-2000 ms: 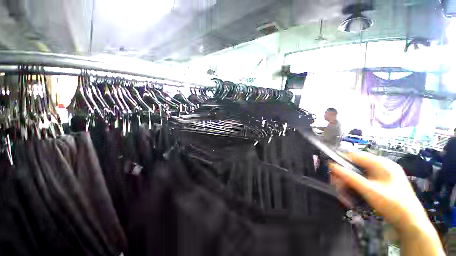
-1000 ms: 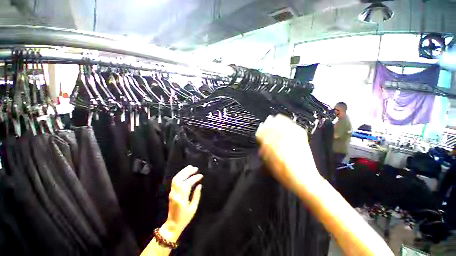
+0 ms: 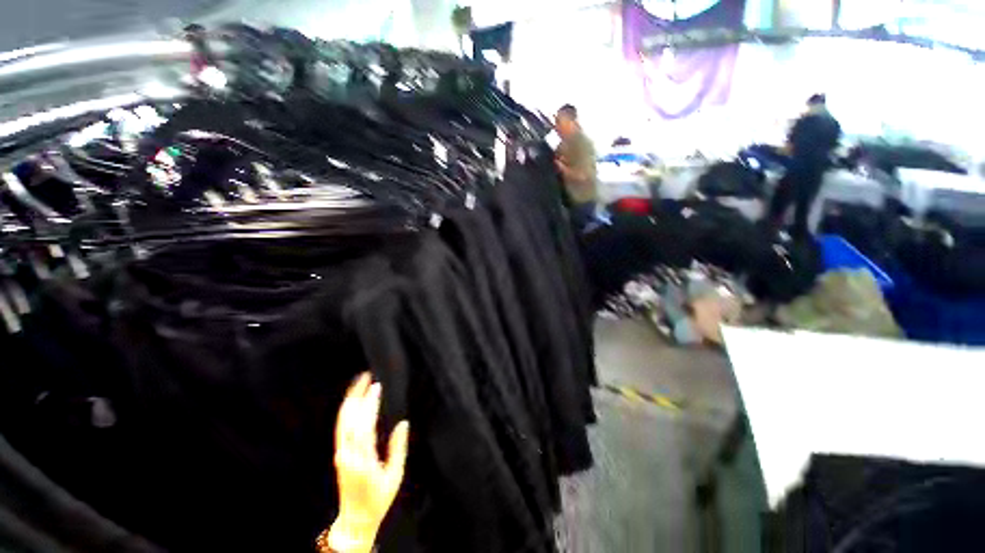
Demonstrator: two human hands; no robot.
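Black garments (image 3: 475,281) hang packed close together on a metal rack (image 3: 65,63) at the left and centre. Dark hangers (image 3: 292,211) show at their tops, with small pale tags among them; this area is blurred. My left hand (image 3: 367,459), with a beaded bracelet at the wrist, is raised in front of the garments at the lower centre. Its fingers are apart and it holds nothing; whether it touches the cloth I cannot tell. My right hand is out of the picture.
A white table (image 3: 864,389) with black cloth (image 3: 896,502) on it is at the right. Behind it are a blue bin (image 3: 918,308) and heaped dark clothes (image 3: 691,243). Two people stand farther back. Grey floor with a yellow-black strip lies between rack and table.
The view has swung right and down, bringing the white table into sight. My right hand has left the hangers and the picture. My left hand is still before the garments, fingers apart.
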